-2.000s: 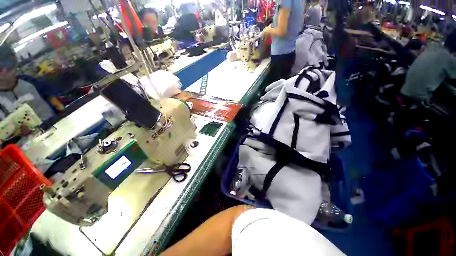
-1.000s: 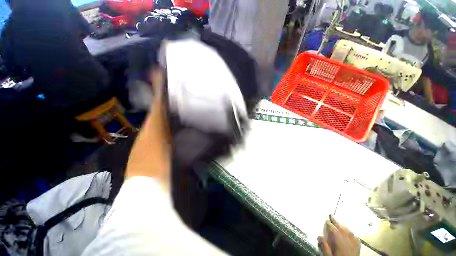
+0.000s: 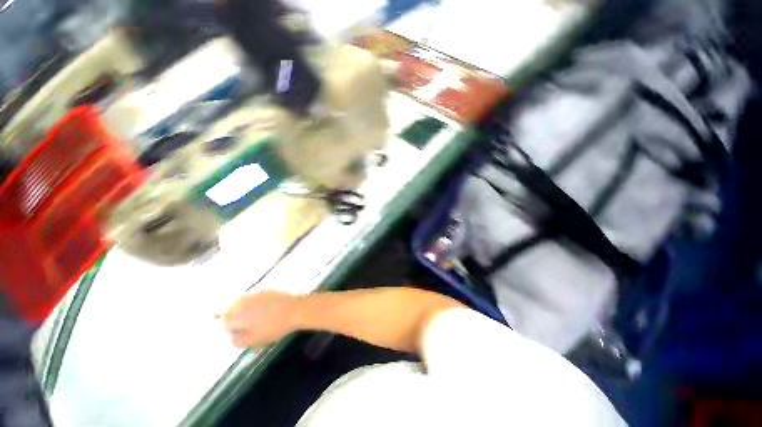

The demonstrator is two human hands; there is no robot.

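The frame is motion-blurred. My right hand (image 3: pixel 263 319) is low over the white table (image 3: pixel 125 342), near its green front edge. Its fingers are bent and point left; whether they hold anything cannot be told. My left hand is not in view. The cream sewing machine (image 3: pixel 334 117) with a lit white screen (image 3: pixel 237 184) stands beyond my right hand. Its needle area is too blurred to make out. Scissors with dark looped handles (image 3: pixel 346 206) lie on the machine bed.
A red plastic basket (image 3: pixel 63 208) is at the left. A dark phone (image 3: pixel 271 54) leans on the machine head. A large pale grey pile with black bands (image 3: pixel 560 292) fills a blue bin (image 3: pixel 455 279) right of the table. A red-brown strip (image 3: pixel 443 83) lies across the table beyond the machine.
The view has swung back right from the basket side to the machine and pile. The blurred white-and-black cloth and the left arm seen a second ago are out of view.
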